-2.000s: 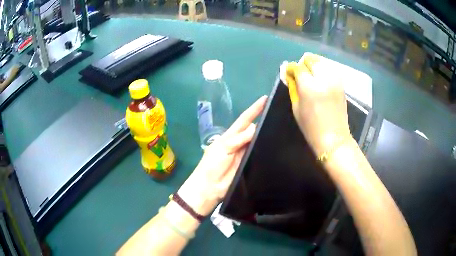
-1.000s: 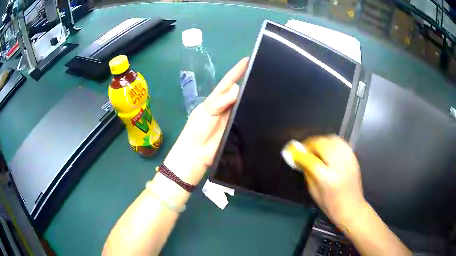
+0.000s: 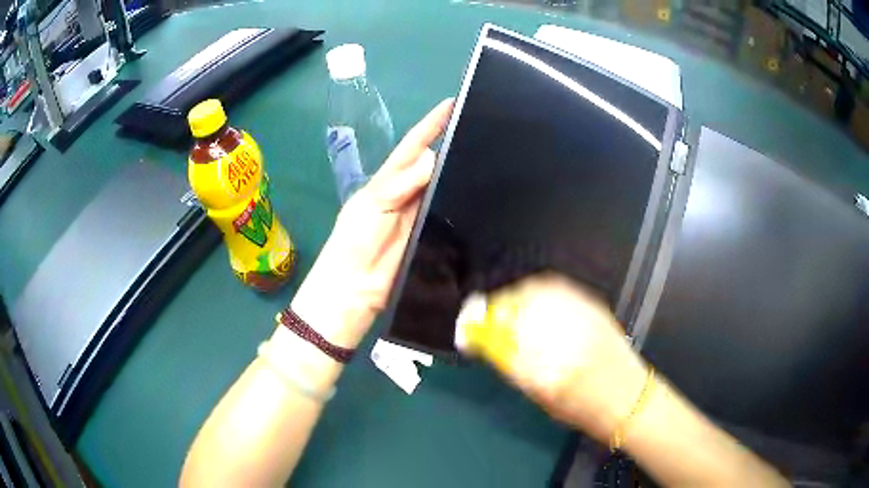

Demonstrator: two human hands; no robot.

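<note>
The side screen [image 3: 548, 181] is a glossy black panel, tilted, joined by a grey hinge bracket [image 3: 667, 214] to the main screen [image 3: 772, 295] on its right. My left hand [image 3: 381, 224] supports the side screen's left edge from behind, fingers spread along it. My right hand [image 3: 553, 348], blurred, with yellow finger cots, pinches a white cleaning wipe [image 3: 471, 322] at the lower part of the side screen. The laptop's keyboard is mostly hidden below my right wrist.
A yellow-labelled bottle [image 3: 240, 195] and a clear bottle [image 3: 357, 124] stand left of my left hand. A torn white piece [image 3: 400, 364] lies below the side screen. Closed units lie at left [image 3: 105, 257] and back left [image 3: 219, 76]. A white flat thing [image 3: 615, 62] is behind the screen.
My right hand has moved from the side screen's top edge down to its lower part, then left. The side screen now shows at a flatter angle to view. My left hand still supports its left edge.
</note>
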